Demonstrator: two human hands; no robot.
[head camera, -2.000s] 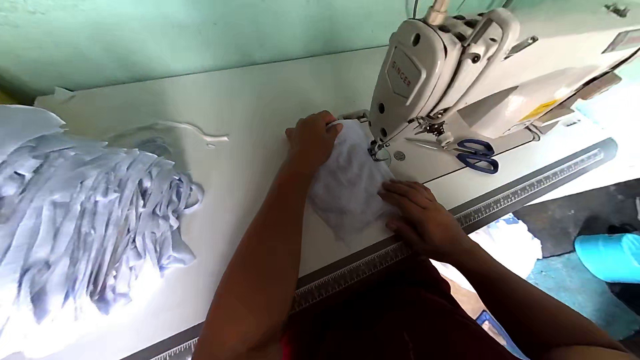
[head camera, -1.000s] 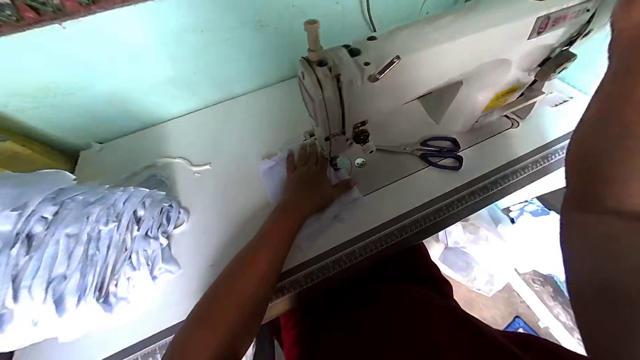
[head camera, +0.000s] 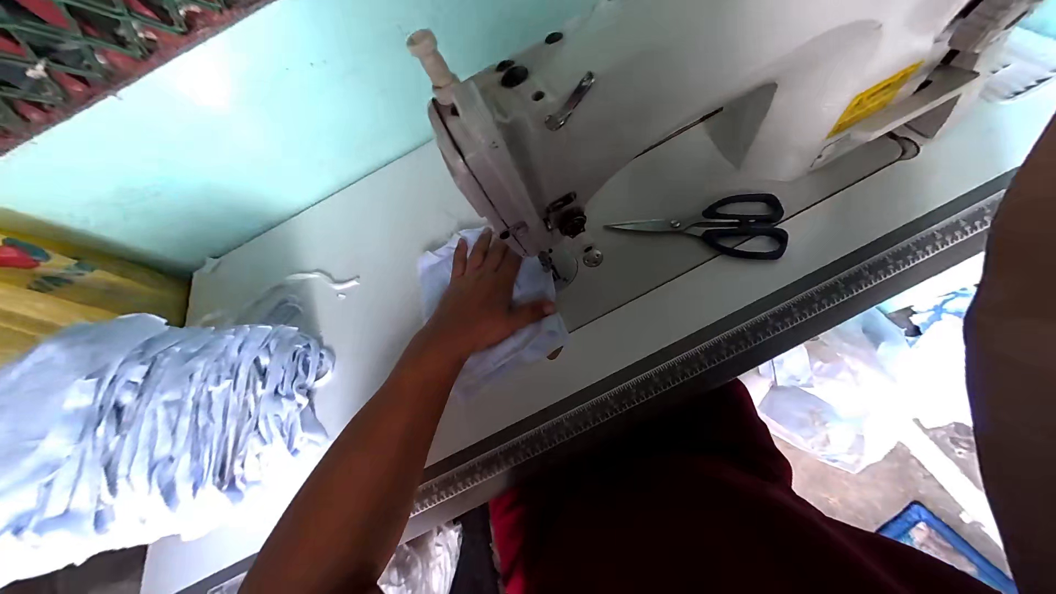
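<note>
My left hand (head camera: 491, 299) lies flat, fingers spread, on a pale fabric piece (head camera: 528, 342) just left of the needle area of the sewing machine (head camera: 520, 157). The fabric rests on the white table, its edge close to the presser foot. Of my right side only the arm shows at the right edge; the hand is out of view. Black-handled scissors (head camera: 701, 227) lie right of the needle area, under the machine arm. A big heap of pale grey-blue cloth pieces (head camera: 198, 412) stands at the left.
A measuring tape strip (head camera: 709, 355) runs along the table's front edge. White thread or cord (head camera: 318, 280) lies behind the cloth heap. A yellow patterned cloth (head camera: 91, 285) is at the far left, against the green wall. Plastic bags (head camera: 833, 396) lie on the floor at right.
Two seconds ago both hands were on the fabric; my right hand has left it and moved out of view at the right. My left hand now lies flat on the fabric. The view has shifted.
</note>
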